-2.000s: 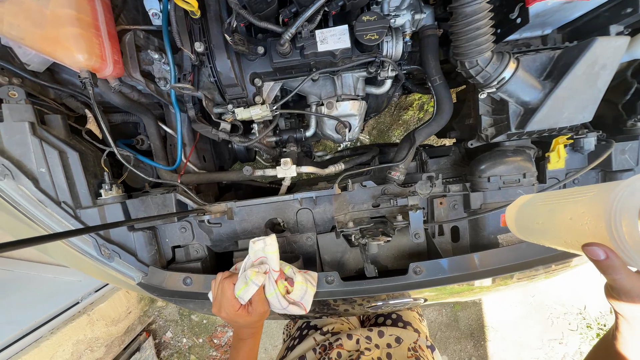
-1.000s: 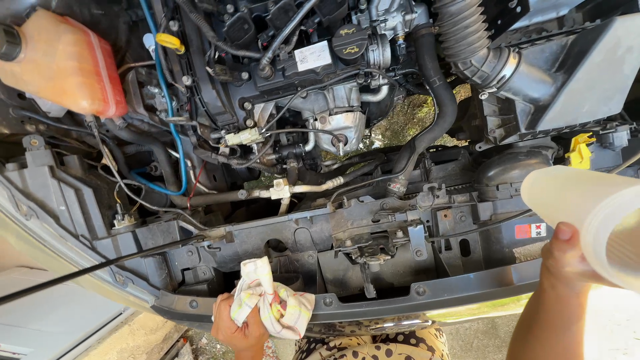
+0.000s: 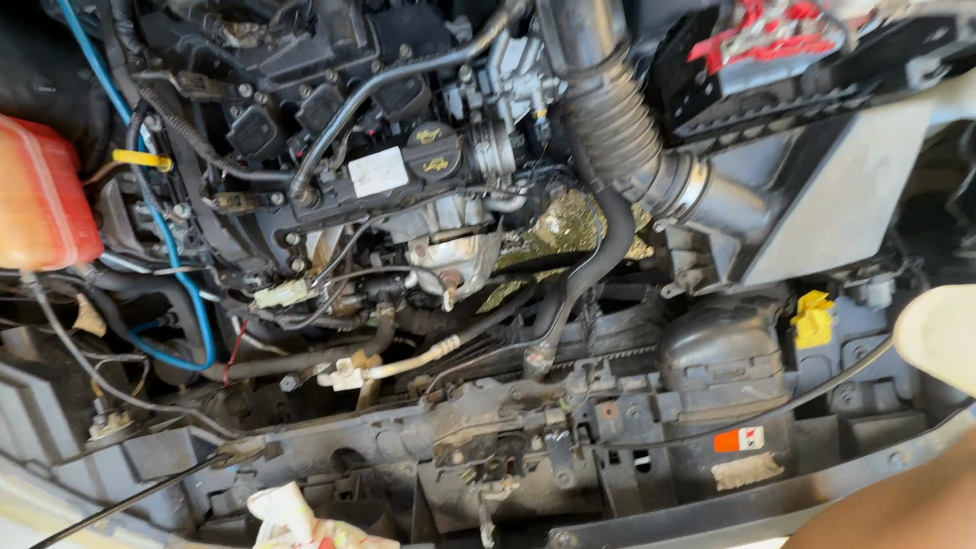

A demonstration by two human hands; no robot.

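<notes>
A crumpled white cloth with coloured marks [image 3: 309, 522] shows at the bottom edge, over the front panel of the engine bay; my left hand is out of view below it. At the right edge is part of a pale plastic container [image 3: 942, 335], above the black front panel and right of a yellow plastic clip [image 3: 812, 319]. A blurred forearm, my right, crosses the lower right corner, while the hand itself lies outside the picture. Between the two sides lie the hood latch [image 3: 488, 450] and the car engine, with its black oil filler cap [image 3: 433, 152].
A coolant reservoir with reddish fluid [image 3: 42, 194] stands at the left. The thin hood prop rod [image 3: 130, 499] slants at lower left. A ribbed intake hose [image 3: 618, 122] runs to the air filter housing [image 3: 839, 183]. Blue tubing [image 3: 171, 252] and loose wires cross the left side.
Both hands, visible earlier on the cloth and the container, are now out of frame. The container shows only partly at the right edge. The view has shifted and sits closer over the engine.
</notes>
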